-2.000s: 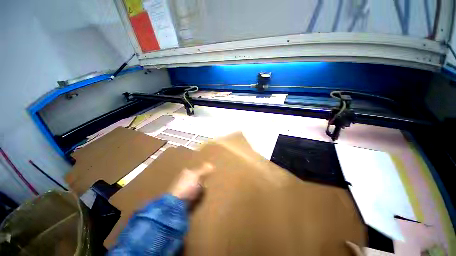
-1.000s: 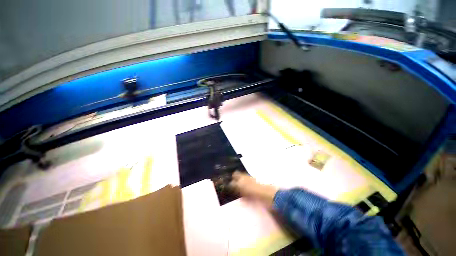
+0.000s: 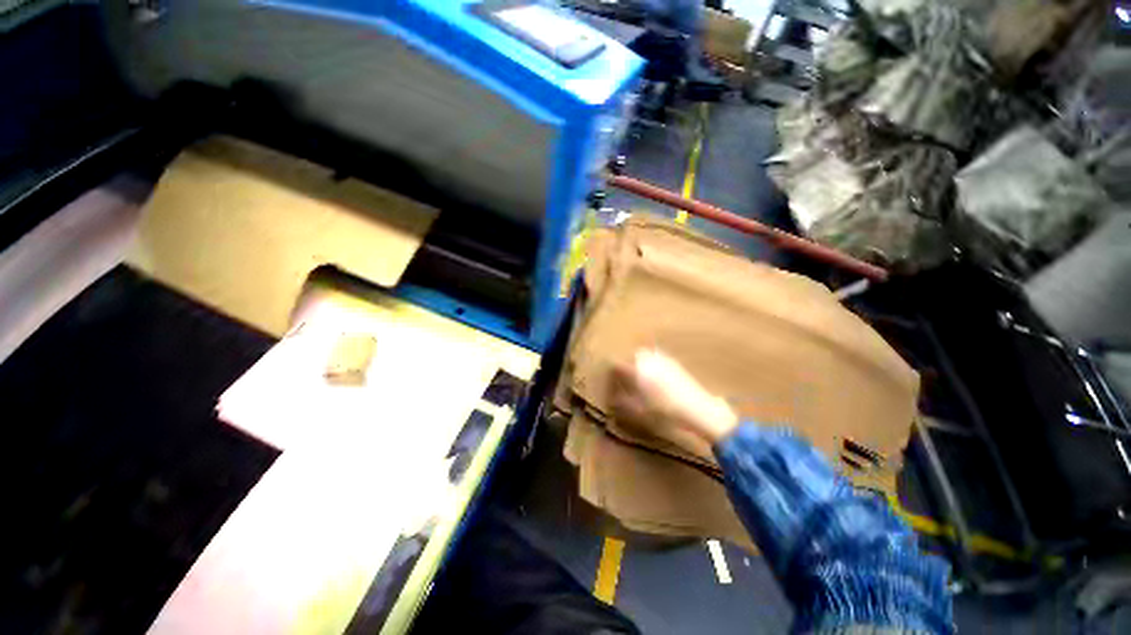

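A pile of flat brown panels (image 3: 769,323) lies beside the machine's right side, its layered edges uneven. My right hand (image 3: 670,395), in a blue sleeve, is over the left part of the pile and seems to touch it. The hand is blurred, so I cannot tell whether its fingers grip a panel. My left hand is not in view. On the machine bed, a small yellowish block (image 3: 350,359) sits on a white card (image 3: 292,391). A yellowish-tan sheet (image 3: 267,223) lies behind them. The black scorched window (image 3: 124,434) shows at left.
The blue machine housing (image 3: 564,174) with a small pale panel (image 3: 546,31) stands between bed and pile. A red bar (image 3: 744,223) runs behind the pile. Wrapped bundles (image 3: 893,124) are stacked at the upper right. A metal rack (image 3: 955,484) stands at right.
The view has swung right, from the bed to the pile beside the machine. My right hand has left the black window and is now at the pile. My left hand, seen earlier, is out of view.
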